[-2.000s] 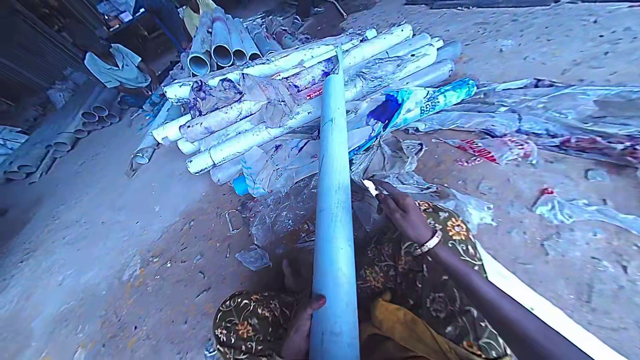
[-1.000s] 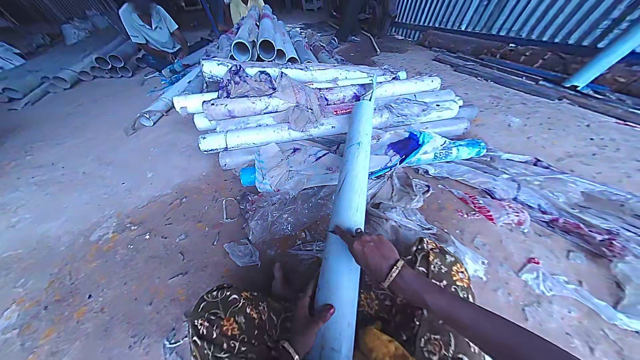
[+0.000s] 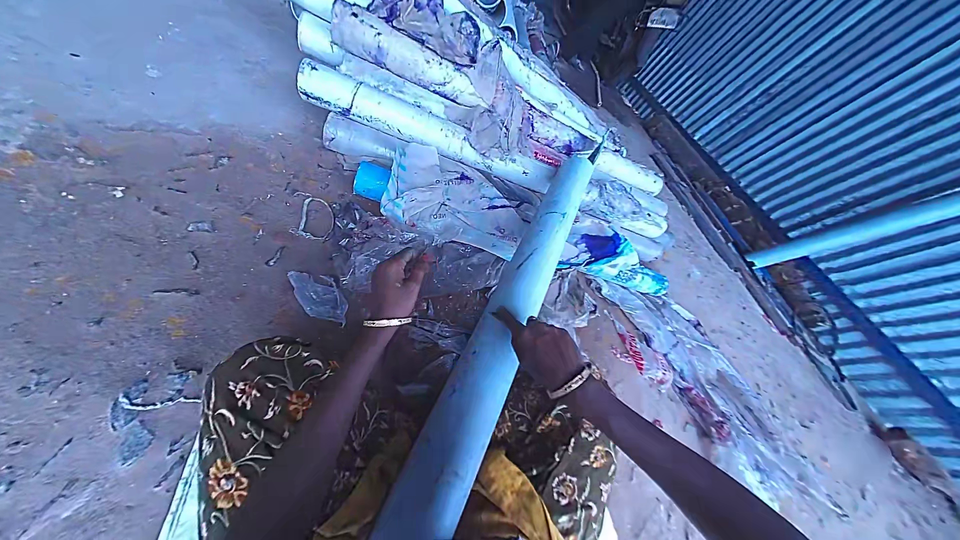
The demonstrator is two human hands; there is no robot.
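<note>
A long pale blue-grey plastic pipe point(image 3: 487, 360) lies slanted across my lap, its far end near the stacked pipes and a pointed dark sliver at its tip. My right hand point(image 3: 544, 345) rests against the pipe's right side, thumb or finger over its top; whether it holds anything small cannot be told. Left of the pipe and off it, my left hand point(image 3: 400, 281) is raised with fingers curled; something small and reddish shows at the fingertips, perhaps a nail. Crumpled clear plastic film point(image 3: 457, 266) lies just beyond that hand.
White plastic pipes point(image 3: 405, 112), partly wrapped in stained film, are stacked ahead. Torn plastic sheeting point(image 3: 690, 375) trails over the dirt floor on the right. A corrugated metal wall point(image 3: 817, 112) stands at the right, with another pipe point(image 3: 855, 229) leaning there. A wire loop point(image 3: 315, 217) lies on the left.
My left hand has left the pipe's near part and is now raised to its left. My right hand, off the pipe two seconds ago, is on it now. The view has turned right and down.
</note>
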